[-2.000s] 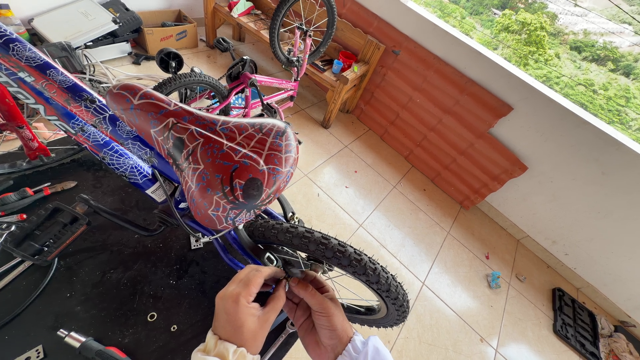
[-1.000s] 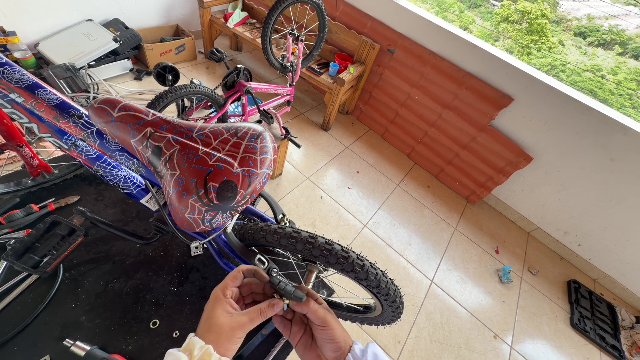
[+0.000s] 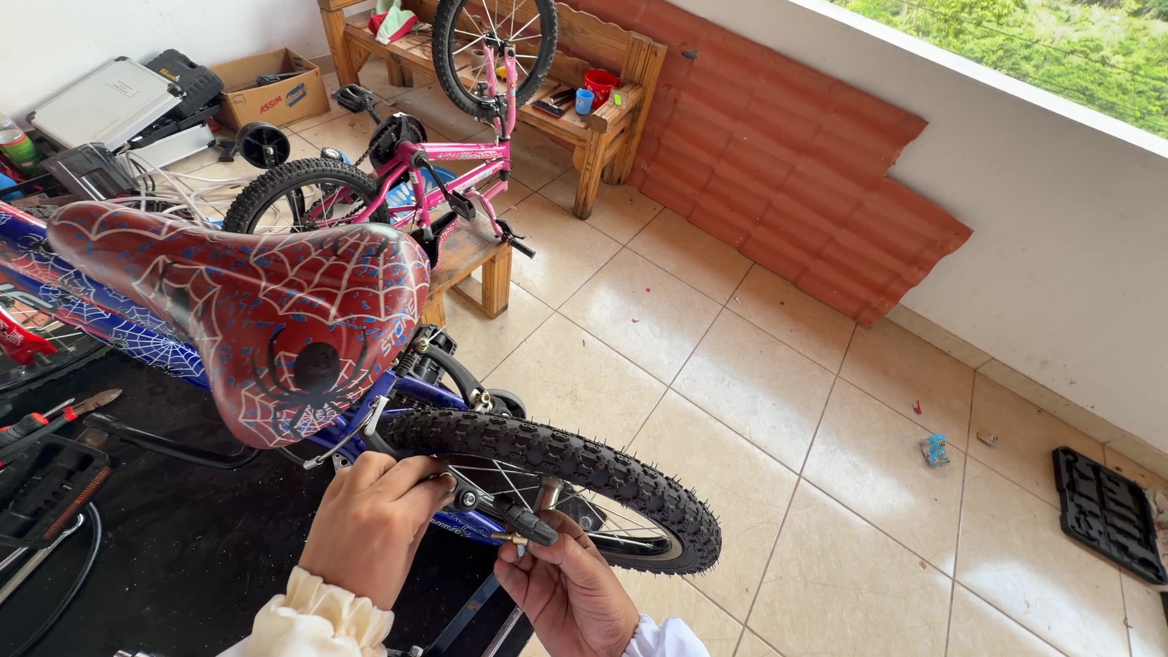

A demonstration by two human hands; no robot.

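A blue child's bicycle frame [image 3: 155,351] with a red web-patterned saddle [image 3: 301,319] lies across a black work surface. Its rear wheel's knobby tire [image 3: 584,479] points to the lower right. My right hand [image 3: 575,584] pinches a bicycle brake arm [image 3: 516,520] near its brake pad and small brass-coloured hardware, beside the wheel spokes. My left hand [image 3: 379,520] is at the other end of that arm, fingers curled; its fingertips are partly hidden, so whether they grip it is unclear. A second brake arm [image 3: 456,370] shows on the wheel's far side.
Pliers [image 3: 87,406] and a black pedal [image 3: 55,493] lie at the left. Behind stand a pink bicycle [image 3: 429,173] on a small wooden stool [image 3: 493,274], a wooden bench [image 3: 593,137] and a cardboard box [image 3: 274,91]. A black plastic tray [image 3: 1109,511] lies on the tiled floor at right.
My left hand has moved left, apart from my right hand; they were close together before. The brake arm now lies tilted between them, beside the wheel.
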